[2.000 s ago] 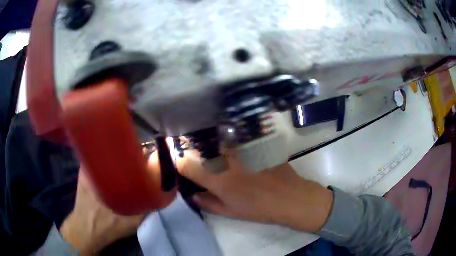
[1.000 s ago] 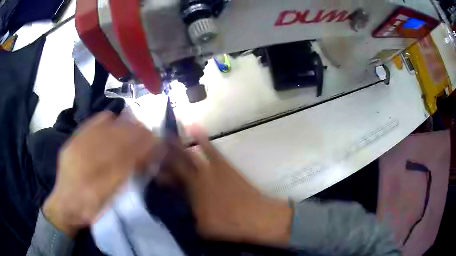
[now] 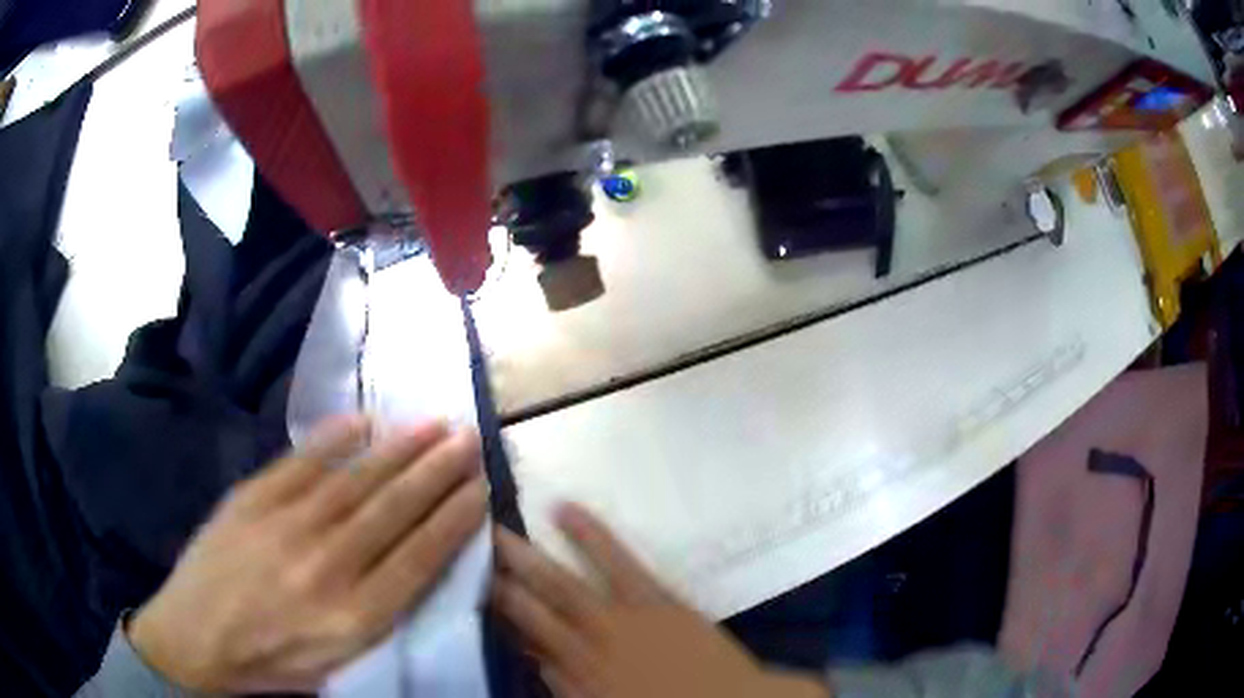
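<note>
A pale grey-white strip (image 3: 426,652) lies on dark cloth, with a narrow dark edge (image 3: 487,409) along its right side running up to the brightly lit needle area. My left hand (image 3: 321,559) lies flat on the pale strip, palm down, below the needle area. My right hand (image 3: 628,614) is at the dark edge, some fingers on it and one apart over the table. The red front part (image 3: 434,150) of the white sewing machine head (image 3: 805,82) hides the needle and foot. Dark cloth (image 3: 178,396) is bunched at left.
A small brown block (image 3: 570,282) sits right of the needle area. A black box-like item (image 3: 819,205) lies under the machine arm. A yellow packet (image 3: 1171,225) and a pink surface (image 3: 1105,545) with a black strip (image 3: 1139,511) are at right.
The machine head no longer looms over the hands. The blurred hands have moved apart from their bunched hold, and the left now lies flat. The pale strip and dark edge are straighter.
</note>
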